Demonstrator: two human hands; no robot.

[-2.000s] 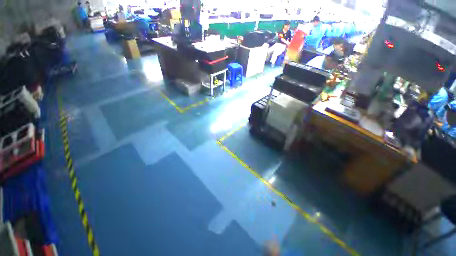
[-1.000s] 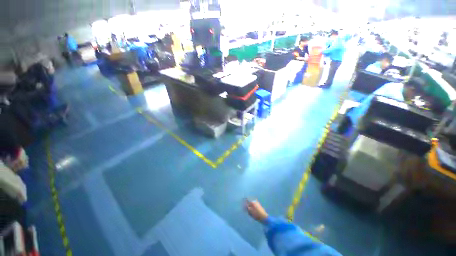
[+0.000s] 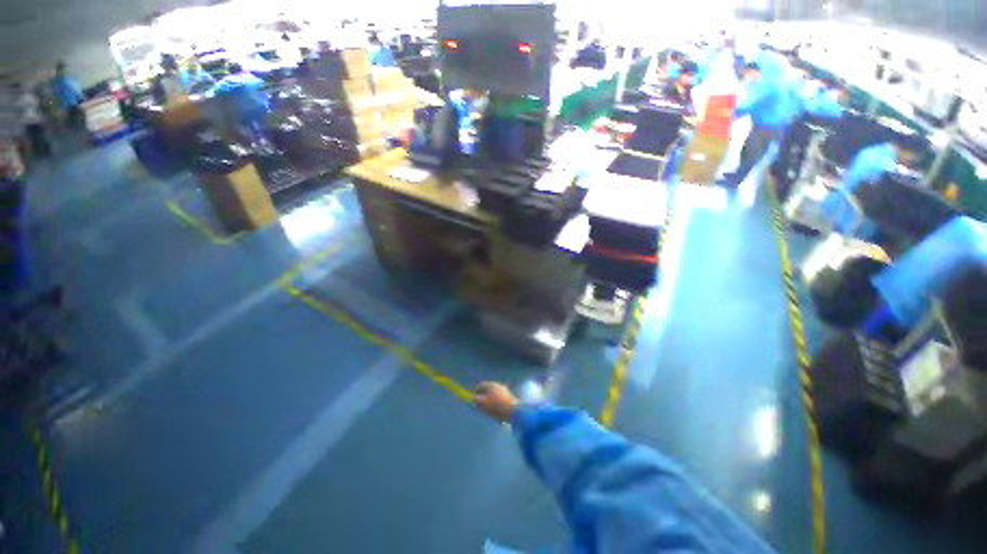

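Observation:
My right hand (image 3: 496,400) reaches forward over the blue floor in a light blue sleeve. It is small and blurred, and I cannot tell whether its fingers hold anything. My left hand is not in view. Nearest in front stands a wooden-topped desk (image 3: 425,193) with dark trays or boxes at its right end. Beside it, a stack of black trays (image 3: 619,238) with a white top and a red band stands on a small white stand.
Yellow tape (image 3: 373,338) marks the floor before the desk. A brown carton (image 3: 240,197) stands left, with stacked cartons (image 3: 373,103) behind. Red bundles (image 3: 712,115) stand by a person in blue (image 3: 771,97). Workers and dark crates line the right side. A dark panel (image 3: 496,49) rises behind the desk.
The view has moved forward and turned. The desk and black stack look nearer, and the right-hand workstations have shifted towards the right edge. More of my right sleeve shows.

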